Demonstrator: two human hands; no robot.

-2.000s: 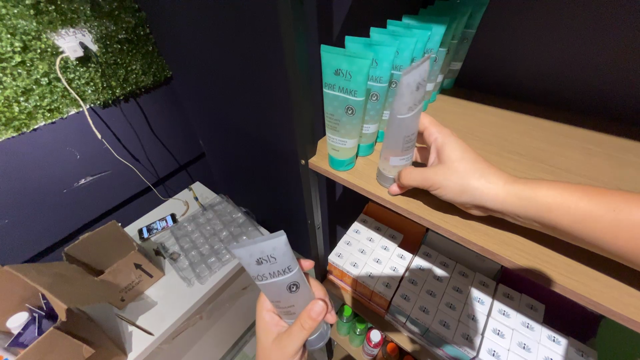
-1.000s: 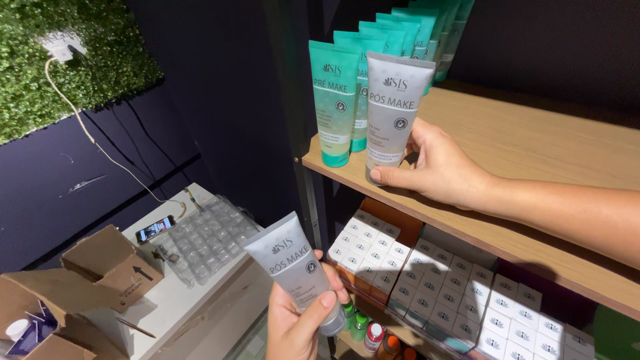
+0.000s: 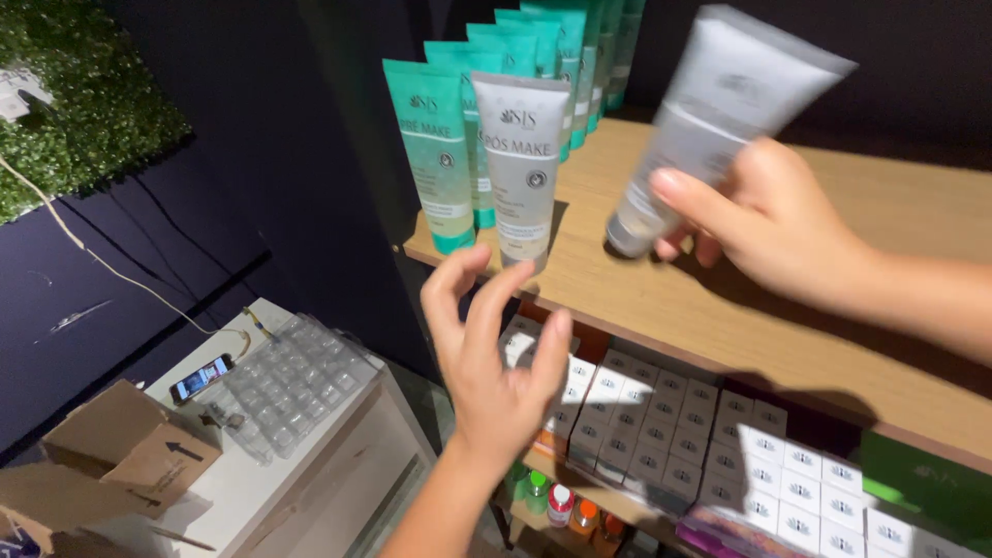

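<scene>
A grey cosmetic tube (image 3: 524,182) stands cap-down near the front edge of the wooden shelf, just right of a row of green cosmetic tubes (image 3: 434,155). My left hand (image 3: 496,349) is in front of the shelf edge, fingers spread and curled, just below the standing grey tube, holding nothing. My right hand (image 3: 767,201) grips a second grey tube (image 3: 697,132), blurred and tilted with its wide end up to the right. Its cap is over the shelf board; whether it touches the wood, I cannot tell.
Beneath the wooden shelf (image 3: 666,294) sit rows of small white boxes (image 3: 651,418) and several small bottles (image 3: 560,504). At lower left, a white cabinet (image 3: 310,473) bears a phone (image 3: 201,378), a clear plastic tray (image 3: 294,380) and open cardboard boxes (image 3: 147,457). A cable runs down the wall.
A grey tube now stands released beside the front green tube. My left hand, which held a grey tube low down, is now without one and higher. My right hand is farther right with a grey tube.
</scene>
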